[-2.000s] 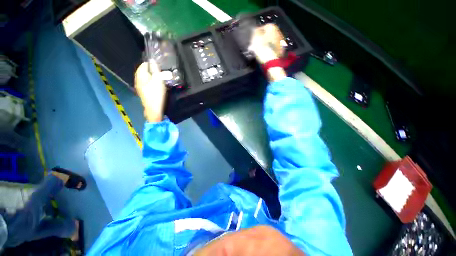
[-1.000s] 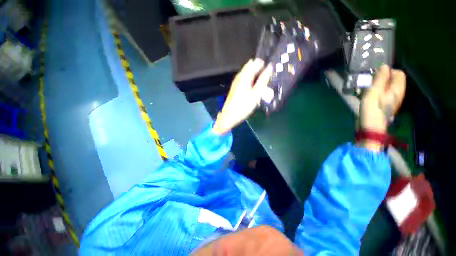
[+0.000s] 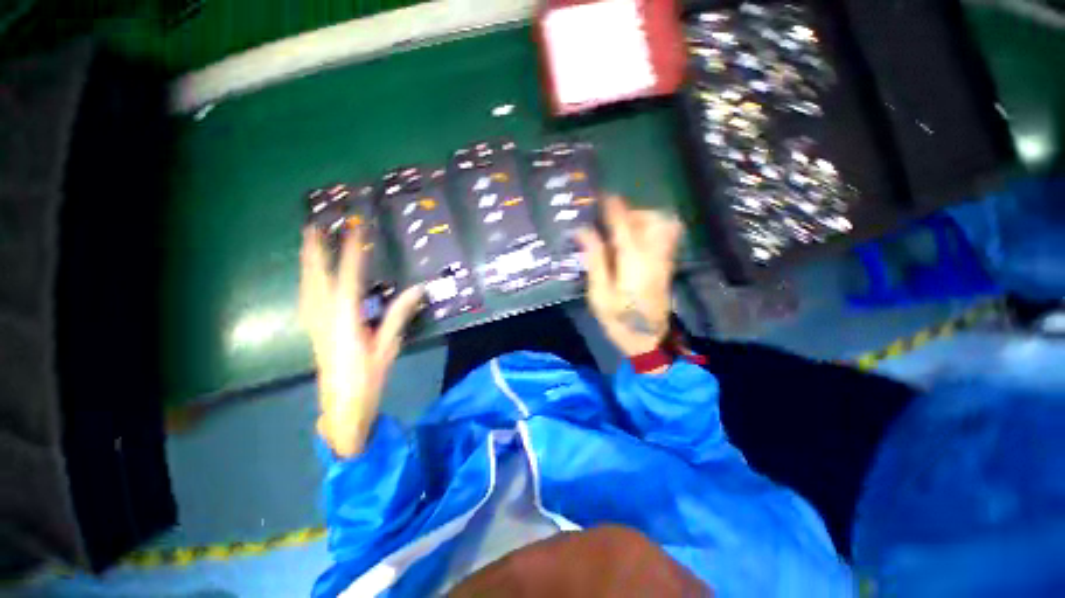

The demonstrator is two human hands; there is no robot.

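Note:
Several black phone housings (image 3: 488, 208) lie side by side on the green bench, with white and orange marks. My left hand (image 3: 342, 333) is over the leftmost housing (image 3: 339, 201), fingers on its left part and thumb by its lower right side, partly hiding it. My right hand (image 3: 633, 275) is at the right edge of the rightmost housing (image 3: 563, 199), fingertips against or very near it; blur hides whether it grips. The housings' lower ends are near the bench's front edge.
A red parts bin (image 3: 610, 53) with white contents stands beyond the housings. Right of it, a black component tray (image 3: 733, 251) holds a glittering component pile (image 3: 765, 129). A dark tray stack (image 3: 111, 304) stands at the left. A blue sleeve (image 3: 969, 456) shows at the right.
The view has swung right. The two housings carried in my hands are now down on the bench in a row with others. My hands have come down to the row's two ends.

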